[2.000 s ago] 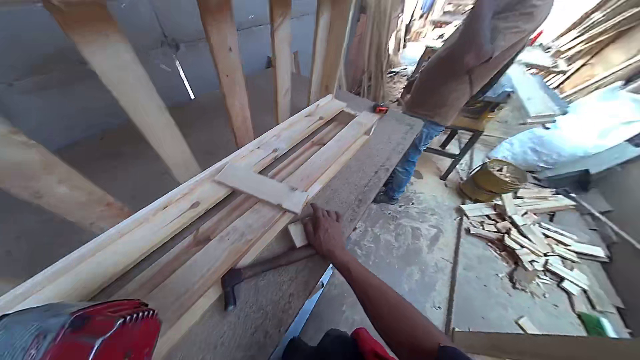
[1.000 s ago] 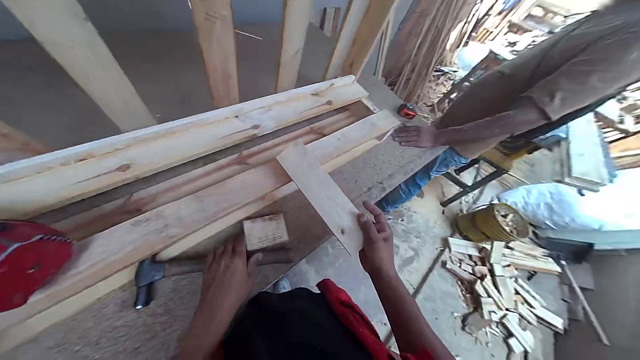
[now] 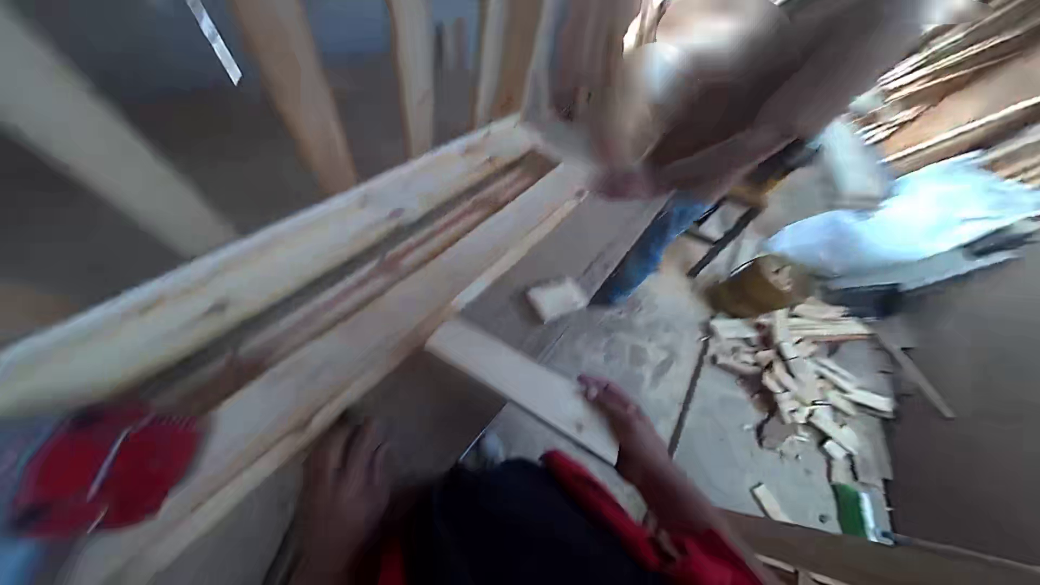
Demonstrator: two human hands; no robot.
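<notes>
My right hand is at the outer end of a short flat wooden board, fingers along its edge. The board's other end meets the lower side of a long timber frame. Blurred, my left hand is beside the frame's near edge; whether it grips anything is unclear. A small wood block lies on the work surface beyond the board. The hammer seen earlier cannot be made out.
A red power tool is at the lower left. A co-worker's arm reaches to the frame's far end. Upright timbers stand behind. On the floor at right are a yellow bucket, scrap wood and white sheeting.
The short board, held over the frame a second ago, is now lower, its end at the frame's near side. The small block, beside my left hand then, now lies farther off. The view has shifted.
</notes>
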